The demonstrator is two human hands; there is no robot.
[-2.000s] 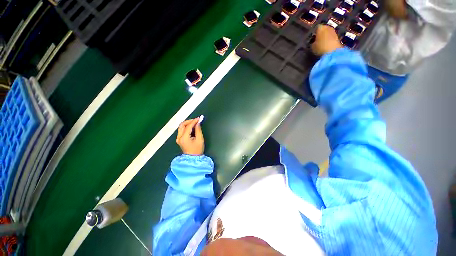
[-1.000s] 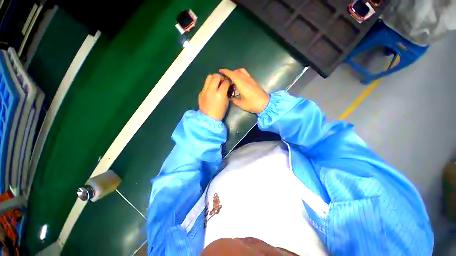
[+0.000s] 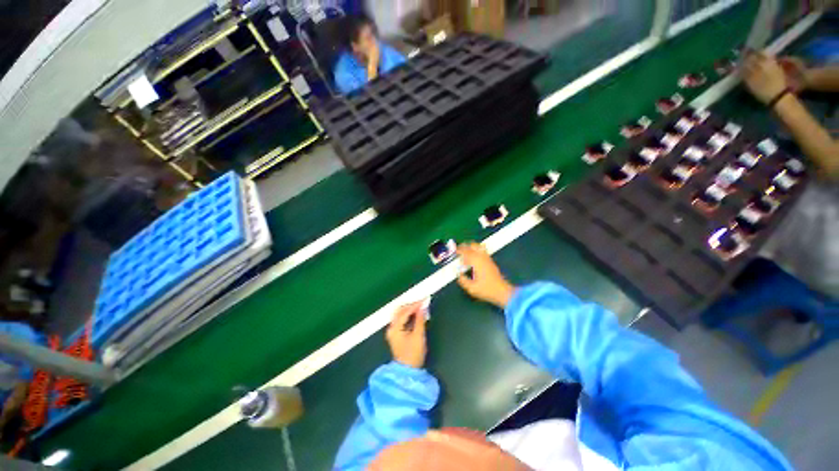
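Observation:
My left hand [image 3: 408, 337] is over the dark-green bench [image 3: 478, 354], pinching a small white wiping cloth [image 3: 424, 306] at its fingertips. My right hand [image 3: 485, 277] is at the belt's near white rail, its fingertips beside the nearest electronic module [image 3: 442, 250]. A small pale piece shows at those fingertips; I cannot tell whether they grip it or touch the module. Several dark, glossy modules with coppery edges lie in a row on the green conveyor belt [image 3: 354, 292]. The black foam tray [image 3: 635, 246] at the right holds several modules in its farther pockets; its near pockets are bare.
A dispenser bottle [image 3: 276, 406] is at the bench's lower left. Stacked black trays [image 3: 442, 152] and a blue tray stack [image 3: 175, 253] are across the belt. A blue stool [image 3: 777, 317] is at the right. Another person's hands [image 3: 771, 81] are at upper right; a seated person [image 3: 363, 64] is behind.
One second ago both hands were together around a module over the bench. Now they are apart, the right one out at the belt rail. The view has swung up, showing more belt and tray.

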